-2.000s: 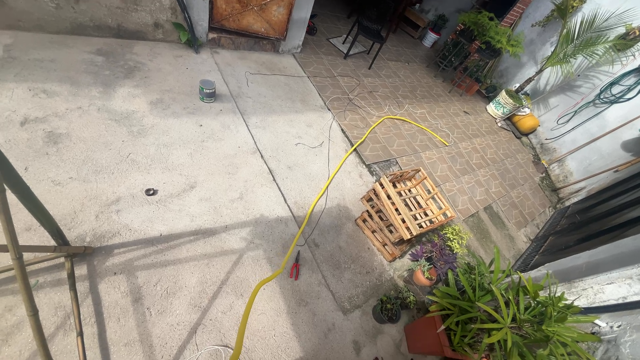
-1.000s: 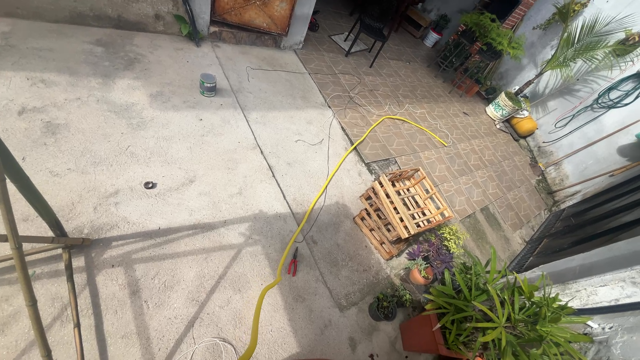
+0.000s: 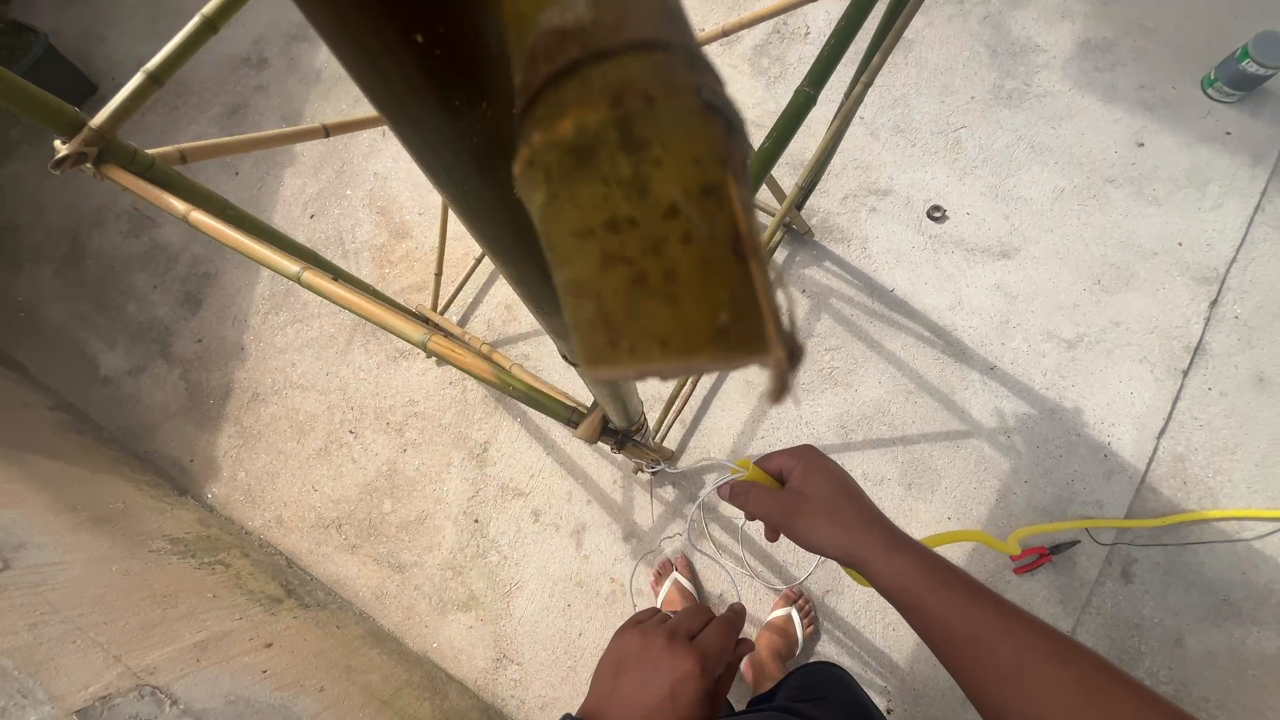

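Observation:
My right hand (image 3: 805,500) is closed around the end of a yellow corrugated conduit (image 3: 1130,522), from whose mouth white wire (image 3: 712,490) comes out. The wire runs to the lashed joint (image 3: 635,445) of a bamboo frame and hangs in loops between my hands. Lower down, my left hand (image 3: 668,655) has its fingers curled near the wire loops; whether it holds the wire cannot be told. A thick bamboo pole (image 3: 650,220) with a cut end looms blurred, close to the camera.
Bamboo poles (image 3: 330,290) cross the left side, above a low concrete wall (image 3: 150,560). Red-handled pliers (image 3: 1040,558) lie beside the conduit. A can (image 3: 1242,68) stands at the upper right, and a small dark ring (image 3: 936,213) lies on the concrete. My feet in white sandals are below.
The view has swung left and down to the bamboo frame. Both my hands, not visible before, are now in view, with the conduit's end in the right one.

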